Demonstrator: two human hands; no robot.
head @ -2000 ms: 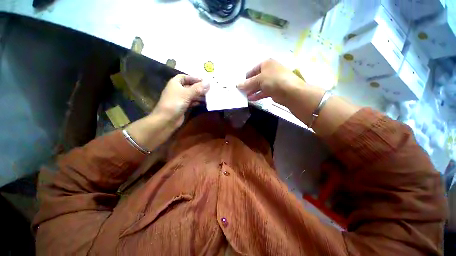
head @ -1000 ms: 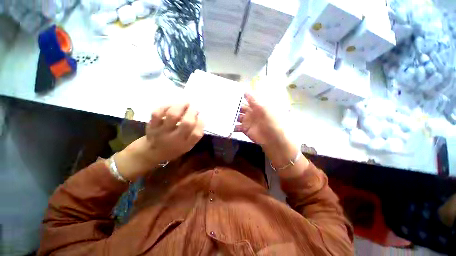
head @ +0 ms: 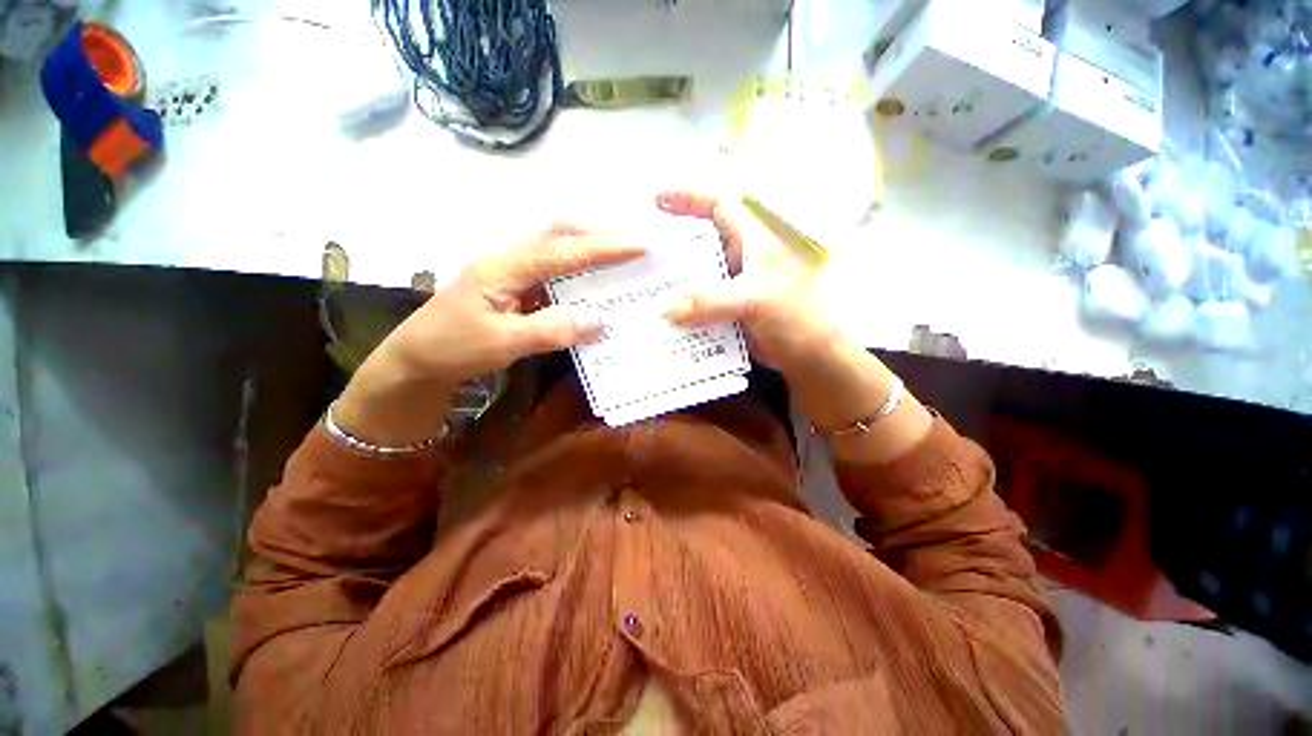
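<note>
A white retail box [head: 655,367] with fine print and a dark line border on its upper face is held over the lap at the table's front edge, slightly tilted. My left hand [head: 504,309] grips its left side, with fingers along the far edge and thumb on the printed face. My right hand [head: 755,295] grips its right side, thumb on the face and fingers behind the far right corner. The underside of the box is hidden.
A black cable bundle [head: 482,65] lies beyond my hands beside a greenish-brown strip [head: 629,91]. A blue and orange tape dispenser [head: 104,108] is at left. White boxes [head: 964,72] and small white pieces [head: 1165,259] are at right. A red stool [head: 1072,503] is below right.
The view has shifted. The box has come from the table edge to over the lap, its printed face now showing. Both hands have closed around its sides; the right hand was looser before.
</note>
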